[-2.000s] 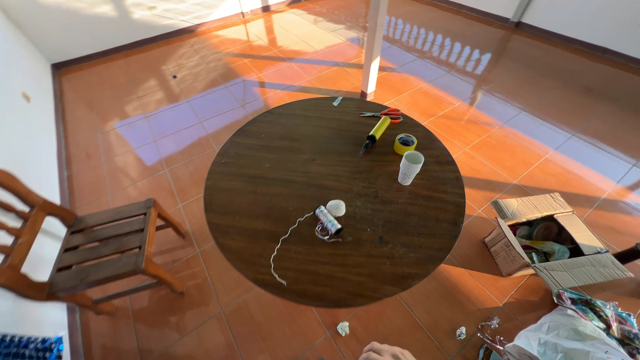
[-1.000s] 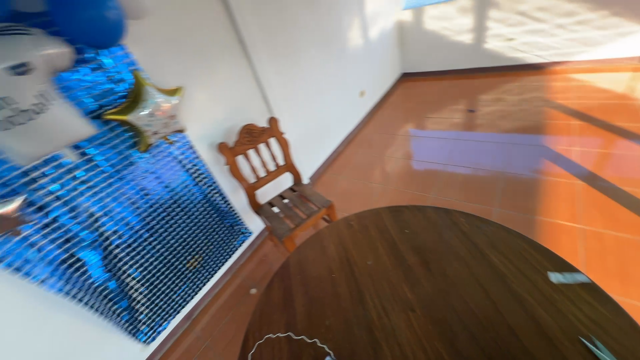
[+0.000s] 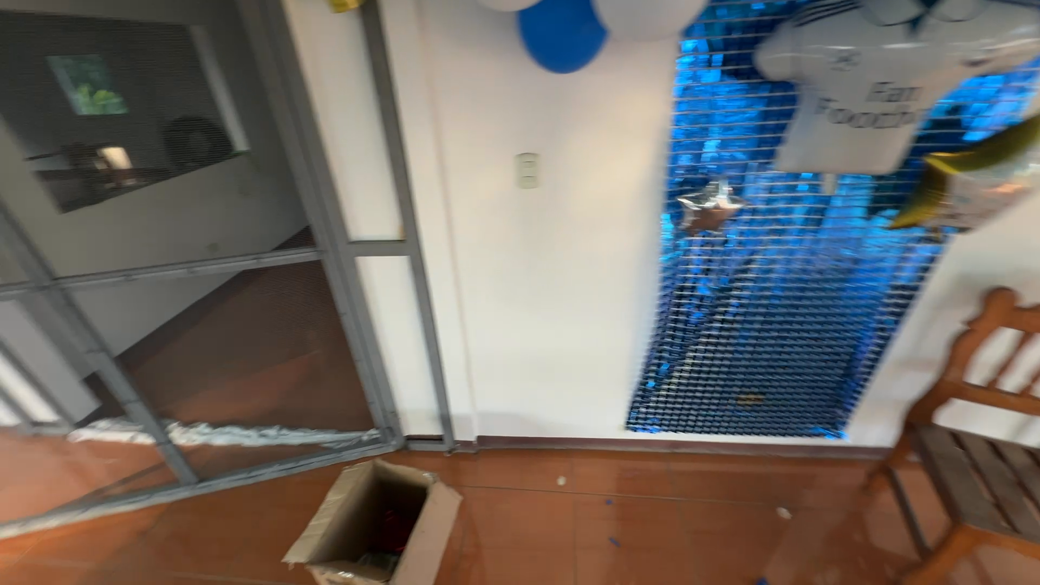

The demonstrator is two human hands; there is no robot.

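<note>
Neither my left hand nor my right hand shows in the head view now. On the white wall hangs a blue foil fringe curtain under a grid. A white shirt-shaped balloon bearing writing is at its top, with a small silver star balloon below and to the left. A gold and white star balloon is at the right edge. Blue and white round balloons hang at the top.
An open cardboard box with things inside stands on the tiled floor. A grey metal-framed mesh door is at the left. At the right stands a wooden chair. Small scraps lie on the floor, and a switch plate is on the wall.
The view has swung far to the left, from the round table to the wall and door. A hand at the bottom edge two seconds ago is out of view now.
</note>
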